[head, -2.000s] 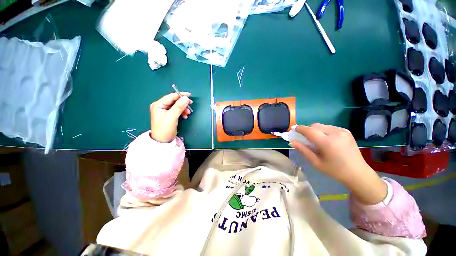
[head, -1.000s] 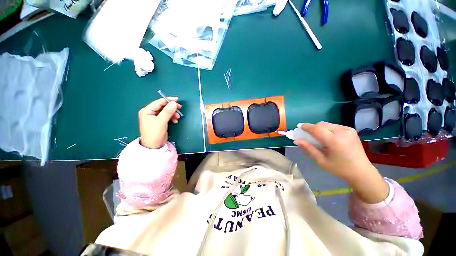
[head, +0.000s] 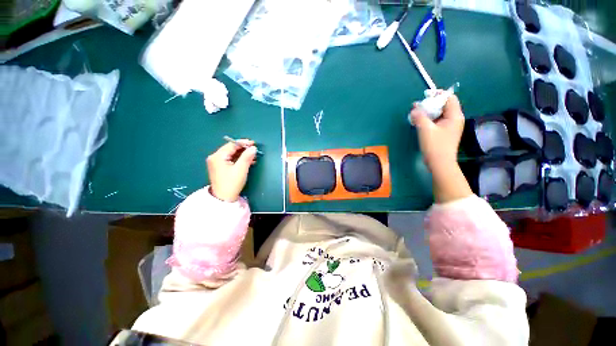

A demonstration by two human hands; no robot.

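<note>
Two black shells (head: 316,175) sit side by side in the orange fixture (head: 292,192) near the mat's front edge. My left hand (head: 231,169) is left of the fixture, its fingertips closed on a thin pale stick (head: 234,141). My right hand (head: 440,135) is right of and beyond the fixture, holding the white glue bottle (head: 434,105), which is partly hidden by my fingers. The bottle is beside the lower end of a slim white-handled tool (head: 416,59). Its tip is not clear.
Open black cases (head: 492,136) stand right of my right hand, beside the filled blister tray (head: 562,86). Blue-handled pliers (head: 441,42) and plastic bags (head: 278,57) lie at the back. A tissue wad (head: 216,95) is back left, an empty blister tray (head: 50,128) far left.
My right hand has moved with the bottle away from the fixture's right corner, back and slightly right toward the tools. My left hand still holds the stick. The view has shifted slightly.
</note>
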